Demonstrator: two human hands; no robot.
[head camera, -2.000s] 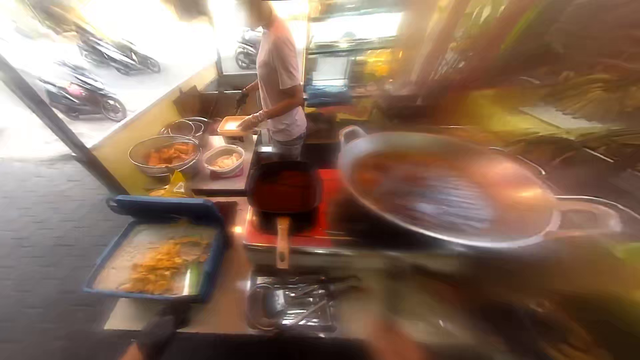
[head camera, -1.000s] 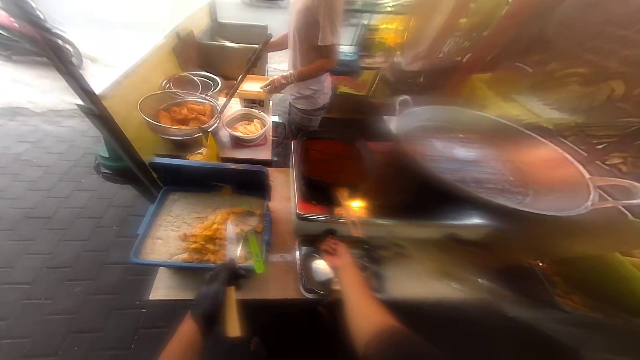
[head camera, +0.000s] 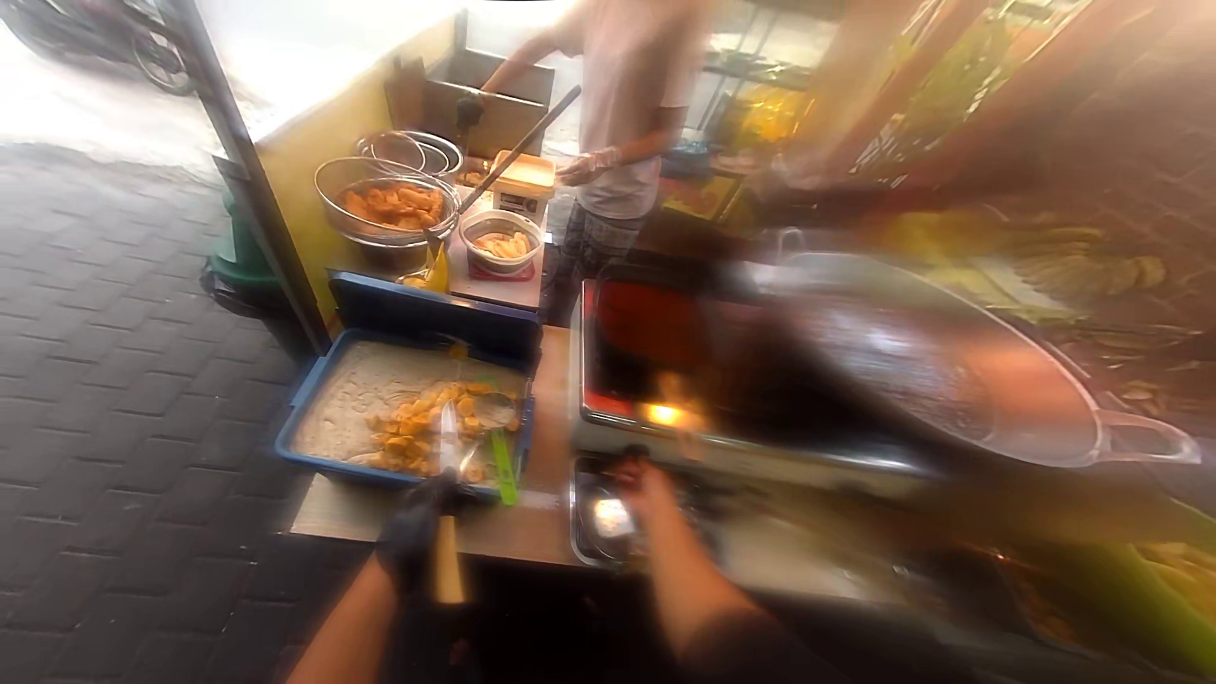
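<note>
My left hand (head camera: 418, 532), in a black glove, holds a wooden-handled knife or spatula (head camera: 448, 560); its pale blade reaches over orange-yellow food pieces (head camera: 418, 423) in a blue plastic tub (head camera: 309, 399) of light batter or flour. A metal ladle (head camera: 494, 410) and a light green handle (head camera: 503, 465) lie at the tub's right side. My right hand (head camera: 641, 480), bare, is at the upper edge of a metal tray (head camera: 576, 518), just below the stove front. Blur hides its fingers and whether they hold anything. A white, bright shape (head camera: 613, 518) shows in the tray.
A stove (head camera: 608, 408) with a dark pan and an orange glow stands ahead. A wide metal wok (head camera: 950, 361) is at right. Behind the tub are a wire strainer of fried food (head camera: 394, 204), a white bowl (head camera: 502, 242) and a co-worker (head camera: 632, 114). A post (head camera: 247, 171) rises at left.
Since two seconds ago, my left hand has come up to the tub with the wooden-handled tool, and my right hand has moved to the metal tray. The co-worker's arm has swung out left.
</note>
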